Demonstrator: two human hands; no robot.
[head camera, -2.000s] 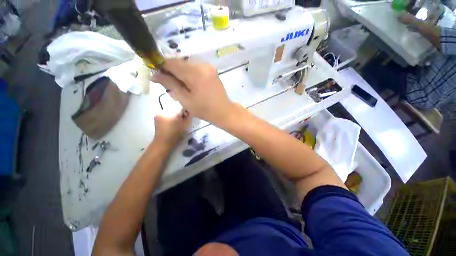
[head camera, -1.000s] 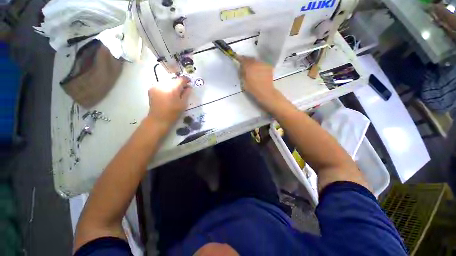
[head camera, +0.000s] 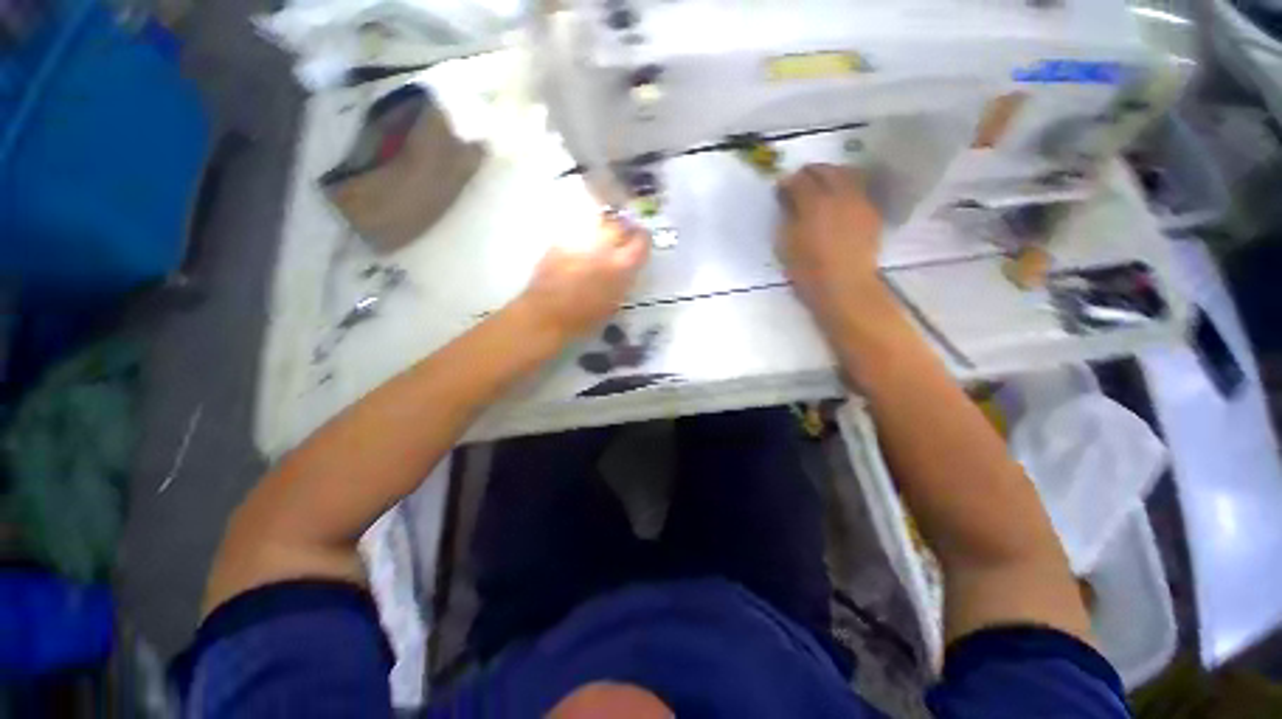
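Note:
The white sewing machine head (head camera: 900, 84) spans the top. My left hand (head camera: 584, 281) is under its left end, fingertips close together at the needle and presser foot area (head camera: 640, 204); blur and glare hide whether they hold anything. My right hand (head camera: 832, 225) is on the white bed under the machine arm, fingers bent down. The dark and yellow handle of a screwdriver (head camera: 761, 153) shows just beyond its fingertips. A small gap seems to part them, but blur hides any grip. A small round shiny part (head camera: 665, 238) lies beside my left fingertips.
A brown sewn piece (head camera: 408, 190) and small metal fittings (head camera: 368, 301) lie on the table's left. Dark stains (head camera: 619, 351) mark the front. A parts recess (head camera: 1111, 297) is at the right, with a white tub (head camera: 1132, 597) below. White cloth (head camera: 387, 28) is at the back left.
The view has shifted and blurred. My right hand has come down from a raised screwdriver to the bed; its fingers now appear apart from the handle. My left hand stays near the needle area.

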